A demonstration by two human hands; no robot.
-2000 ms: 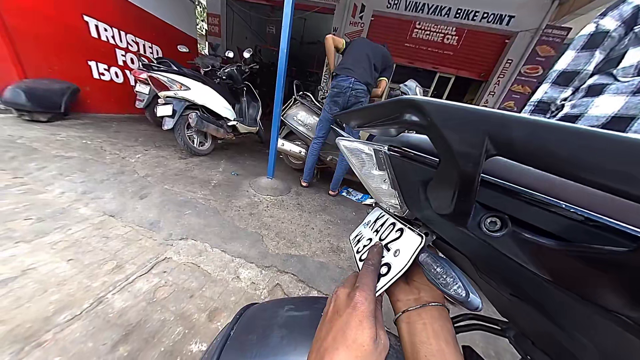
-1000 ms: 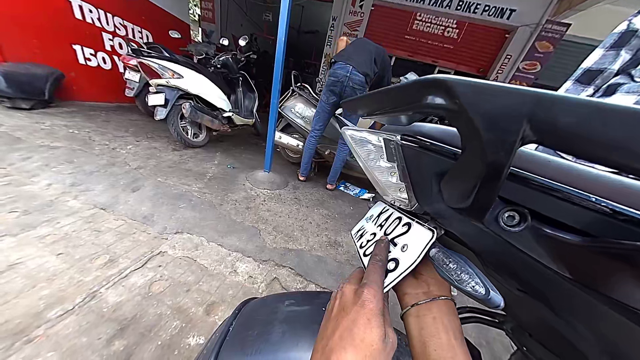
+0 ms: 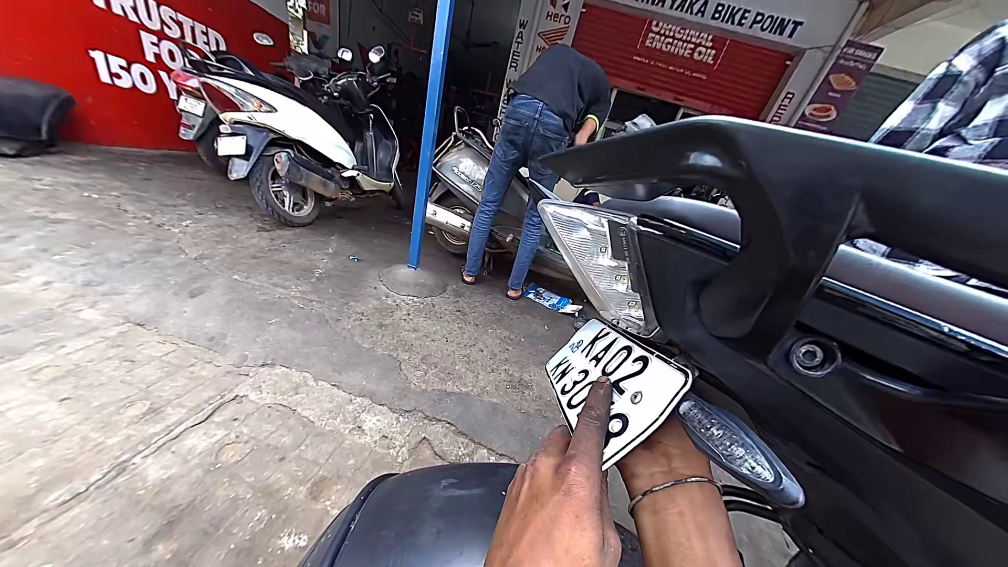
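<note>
A white licence plate with black characters is mounted, tilted, under the clear tail lamp of a black motorcycle. My left hand comes up from below, its index finger extended and resting on the plate's face; its thumb is hidden. Behind the plate's lower right edge reaches my right hand, with a thin bracelet at the wrist; its fingers are out of sight, so its grip cannot be seen. Just right of that hand is a clear turn signal lamp. The black rear grab rail stands above.
Below my hands is a black rounded part, perhaps a mudguard. A person bends over a grey scooter beyond a blue pole. A white scooter is parked at left. A checked sleeve shows at upper right.
The left index finger stays on the plate and the right hand stays behind it. The person at the grey scooter has shifted their arms. The view has moved slightly.
</note>
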